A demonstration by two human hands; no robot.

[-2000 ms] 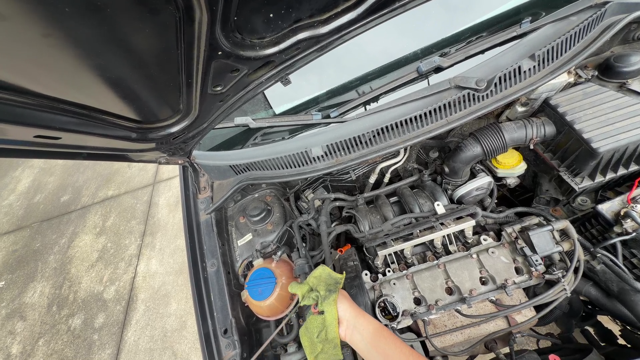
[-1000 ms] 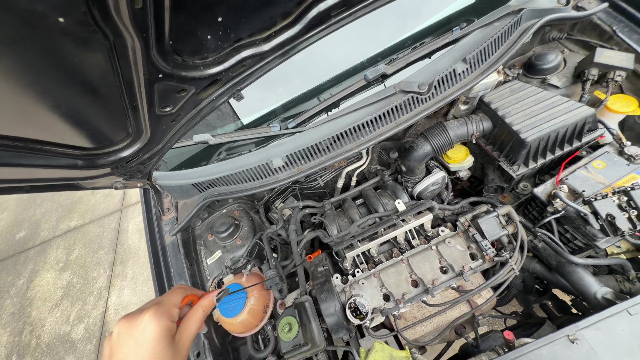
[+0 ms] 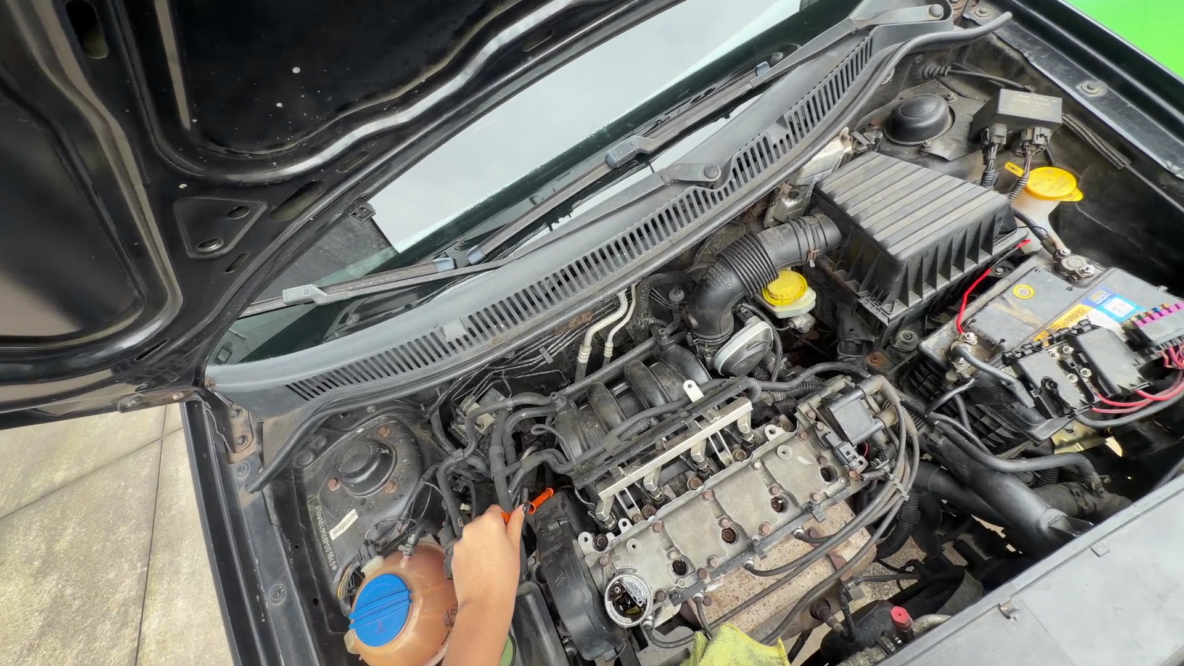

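My left hand [image 3: 486,564] is near the timing-end side of the engine, closed around the orange handle [image 3: 507,515] of a dipstick. It is at the orange dipstick tube top [image 3: 540,500], beside a black engine cover [image 3: 572,564]; the blade cannot be seen. Left of my wrist sits the coolant expansion tank [image 3: 425,592] with its blue cap [image 3: 380,610]. A yellow-green cloth [image 3: 735,649] shows at the bottom edge, right of the wrist. My right hand is out of view.
The raised hood [image 3: 185,185] fills the upper left. Around the engine's cylinder head cover [image 3: 703,527] lie spark plug leads [image 3: 860,518], a ribbed intake hose [image 3: 754,259], an air filter box [image 3: 916,231] and a battery [image 3: 1027,296]. The front panel [image 3: 1064,601] borders the lower right.
My left hand has moved from left of the expansion tank, where it held the dipstick with its blade showing, to the orange tube top. The cloth was held up beside the tank in the earliest frame.
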